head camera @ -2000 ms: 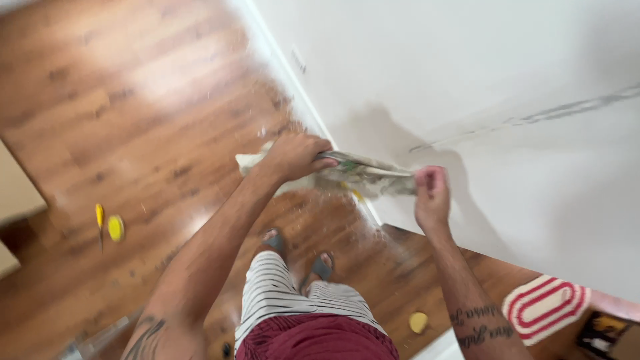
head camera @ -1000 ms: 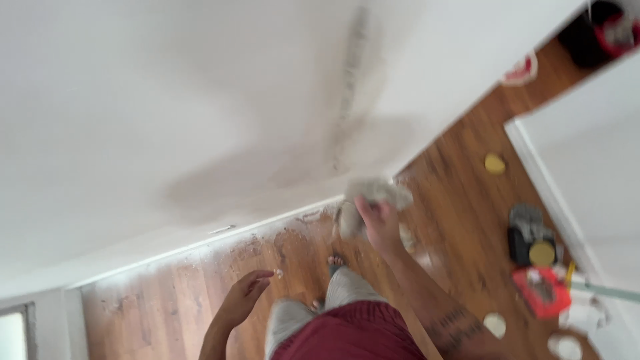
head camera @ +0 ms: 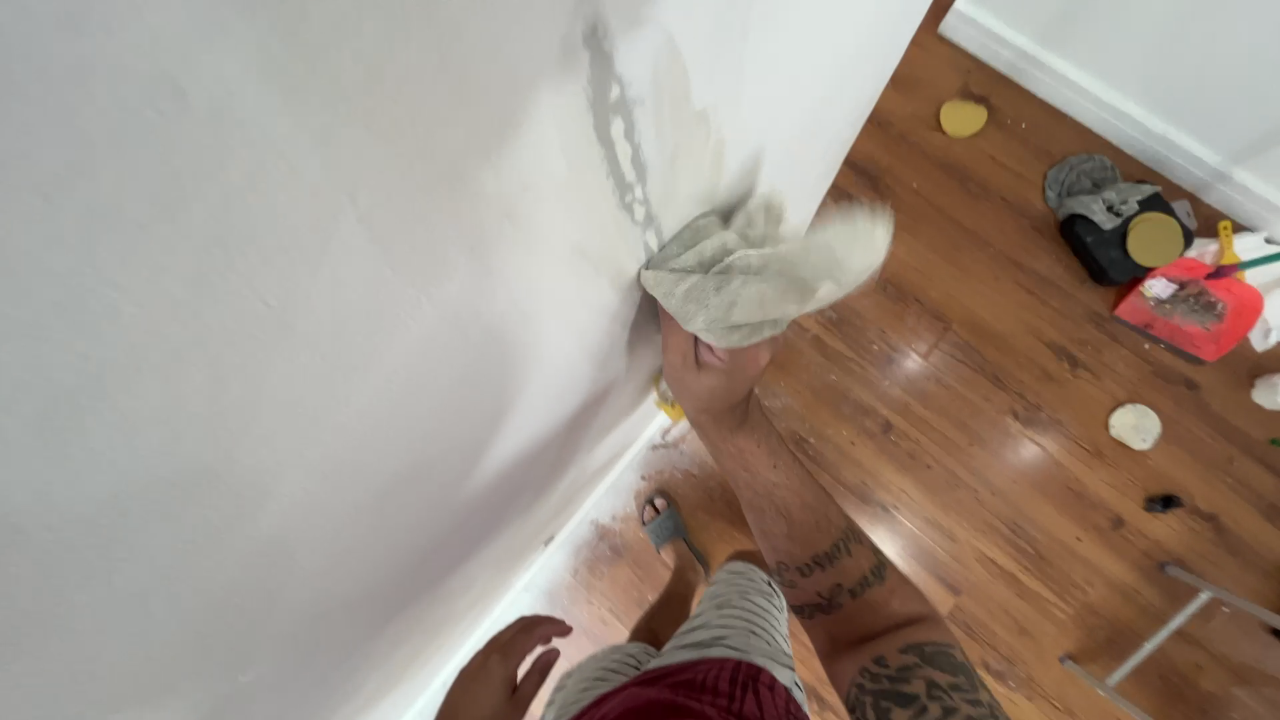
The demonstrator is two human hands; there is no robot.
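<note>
My right hand (head camera: 715, 370) is closed around a grey-beige cloth (head camera: 745, 280), its loose end blurred by motion. The cloth lies against the white wall (head camera: 350, 250), at the lower end of a long grey streak (head camera: 615, 130) that runs up the wall. A paler smeared patch shows beside the streak. At the bottom of the view, my left hand (head camera: 505, 670) holds nothing; its fingers are apart, near the baseboard.
White dust lies on the wood floor (head camera: 930, 430) along the baseboard. To the right are a red dustpan (head camera: 1195, 305) with debris, a black case (head camera: 1105, 235) under a grey cloth, several round sanding discs (head camera: 1135, 427) and a metal frame (head camera: 1160, 635). A wall edge (head camera: 880, 110) stands beyond my right hand.
Two seconds ago both hands held the cloth stretched between them; my left hand has let go and my right hand has kept it. The view has swung round along the wall.
</note>
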